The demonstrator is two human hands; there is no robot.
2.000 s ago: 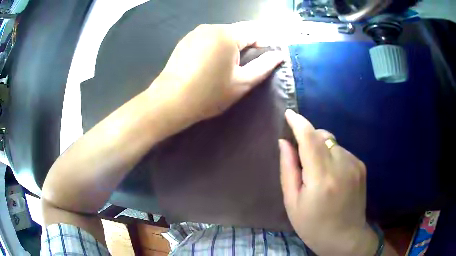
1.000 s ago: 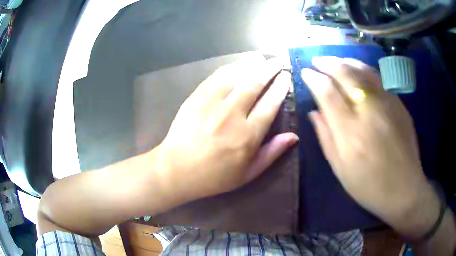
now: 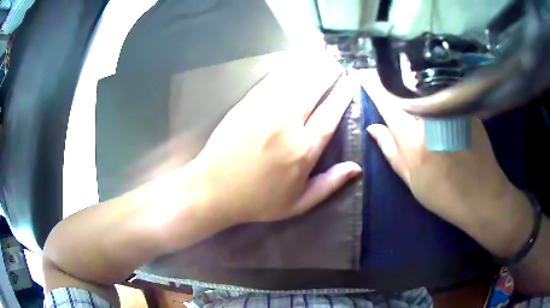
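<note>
A brown patch [image 3: 289,243] and a navy patch [image 3: 404,222] meet along a straight seam [image 3: 357,198] on the large dark main panel [image 3: 135,120]. My left hand [image 3: 271,144] lies flat on the brown patch, fingertips near the needle area and thumb beside the seam. It grips nothing. My right hand [image 3: 446,156] lies on the navy patch right of the seam. Its upper fingers are washed out by glare and partly hidden by the machine and the ribbed knob [image 3: 447,133]. The presser foot area [image 3: 353,54] is at the top of the seam, in bright light.
The machine head [image 3: 416,18] fills the upper right, with a blurred curved part in front of it. Dark shiny fabric [image 3: 42,120] is heaped at the left, beside a white strip of table [image 3: 81,150]. A zipper-like edge runs along the front, above a checked garment and wooden furniture.
The machine head shows larger and lower in view. The right hand, moved from the seam onto the navy patch, now lies closer to the needle. The left hand has flattened on the brown patch.
</note>
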